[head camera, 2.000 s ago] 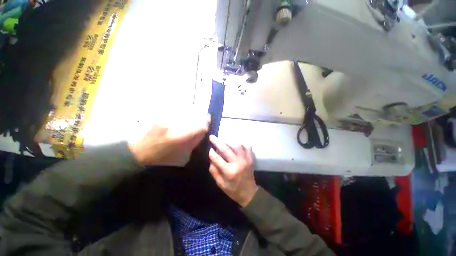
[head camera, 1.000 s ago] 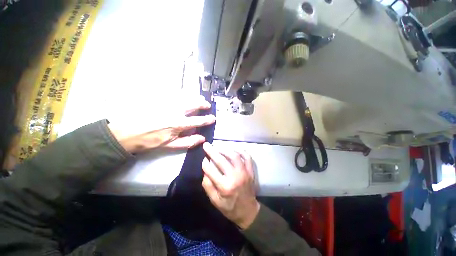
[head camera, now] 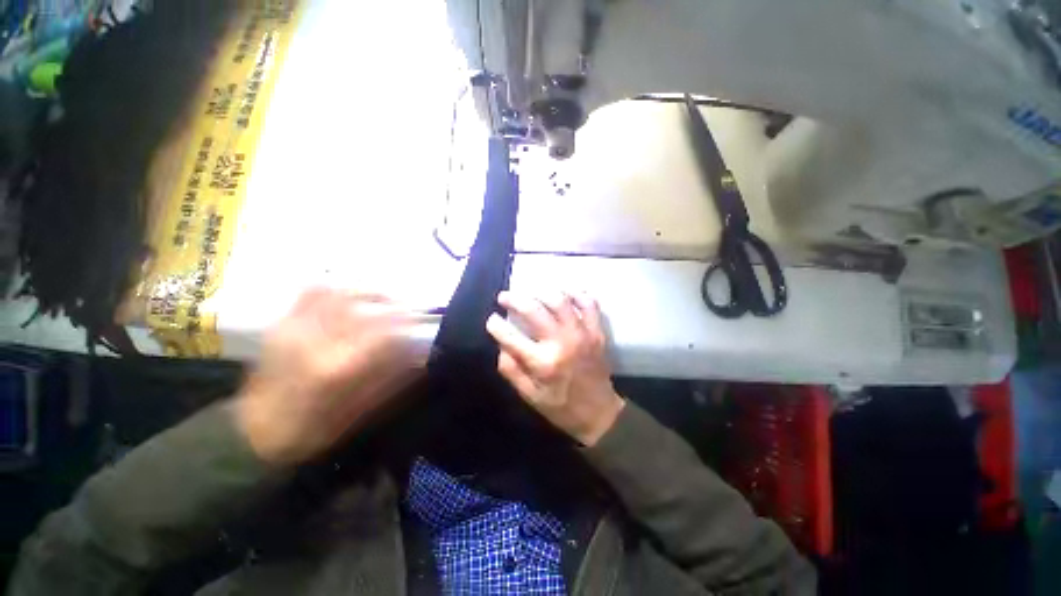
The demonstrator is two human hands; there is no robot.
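Note:
A black fabric piece (head camera: 479, 291) runs from under the presser foot (head camera: 507, 123) of the white sewing machine down over the table's front edge to the wearer's lap, widening toward the lap. My right hand (head camera: 559, 355) lies at the right edge of the fabric near the table's front edge, with thumb and fingertips at the fabric; whether it pinches it is not clear. My left hand (head camera: 320, 373) is blurred, left of the fabric at the table's front edge; its fingertips cannot be made out.
Black shears (head camera: 742, 239) lie on the machine bed, right of the needle. Yellow printed tape (head camera: 215, 175) runs along the table's left part. A shaggy dark heap (head camera: 93, 175) lies at the left edge. A red crate (head camera: 803, 466) stands below the table.
My left hand has drawn back from the fabric near the needle, toward the table's front edge. My right hand remains beside the fabric. The camera view has shifted.

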